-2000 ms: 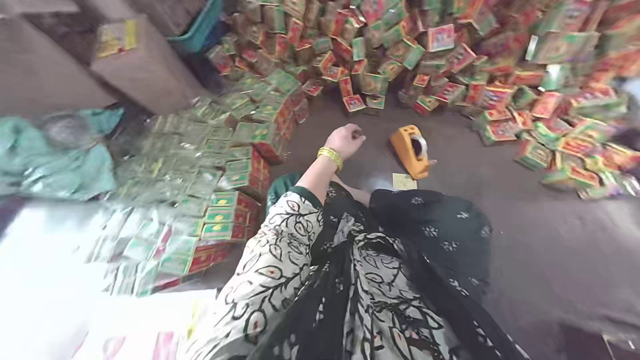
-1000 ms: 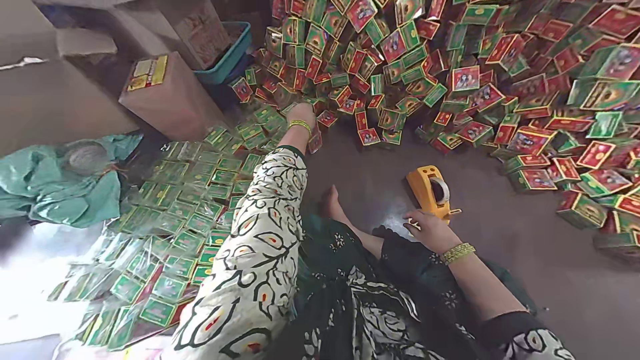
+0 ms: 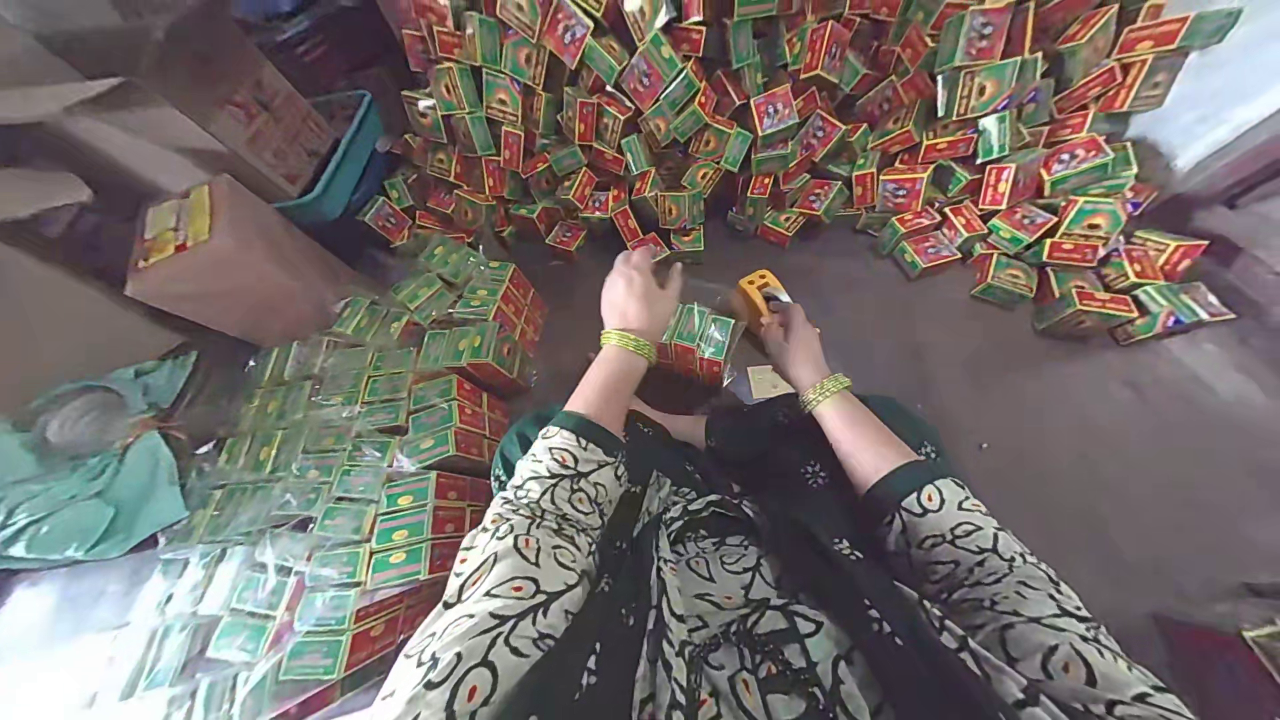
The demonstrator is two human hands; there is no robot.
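My left hand is above the floor at the near edge of a big pile of loose red and green cardboard boxes; its fingers are slightly curled, and whether they touch a box cannot be told. Just right of its wrist, a clear plastic-wrapped pack of red and green boxes lies by my foot. My right hand is at a yellow tape dispenser, its fingertips on or against the near end. Below that hand lies a small pale card.
Rows of plastic-wrapped boxes cover the floor at left. Behind them stand a brown carton and a teal crate. Green cloth or plastic lies at far left. The loose pile spreads across the back and right.
My left hand has come back from the pile's left side. A wrapped pack now lies between my hands, where none showed earlier. My right hand has moved up to the tape dispenser.
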